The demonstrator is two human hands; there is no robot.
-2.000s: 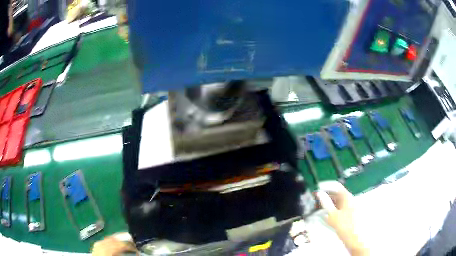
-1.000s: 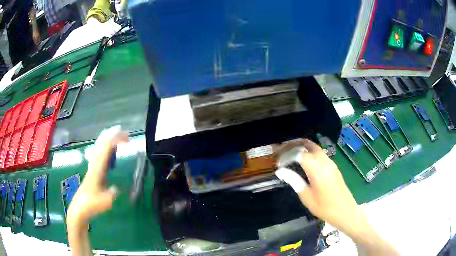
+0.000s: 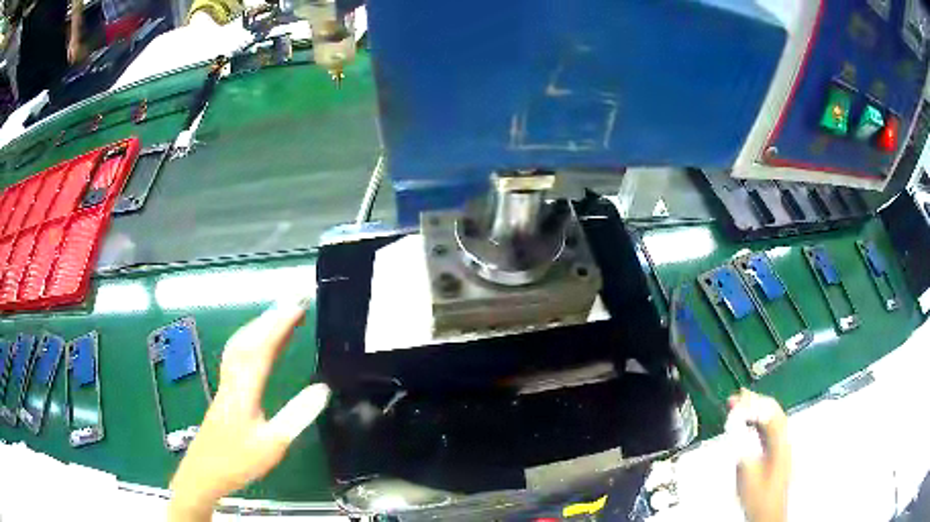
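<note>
My left hand (image 3: pixel 245 413) is open and empty at the left side of the press base, fingers apart. My right hand (image 3: pixel 763 449) is low at the right, thumb and fingers closed at the lower end of a phone middle frame (image 3: pixel 704 342). That frame is blurred and tilted over the green surface beside the base. The grey press head (image 3: pixel 515 304) is low over the black-covered base (image 3: pixel 500 433), with its silvery shaft showing. The fixture is mostly hidden beneath it.
More frames with blue patches lie at left (image 3: pixel 175 377) and right (image 3: pixel 831 285). A red tray (image 3: pixel 61 235) is far left; a black tray (image 3: pixel 790 204) is behind the right frames. The blue press body (image 3: pixel 571 87) and control panel (image 3: pixel 846 92) stand above.
My right hand has left the fixture and moved right and down to a frame. My left hand has moved right, towards the base. The press head is lower, with its shaft now showing.
</note>
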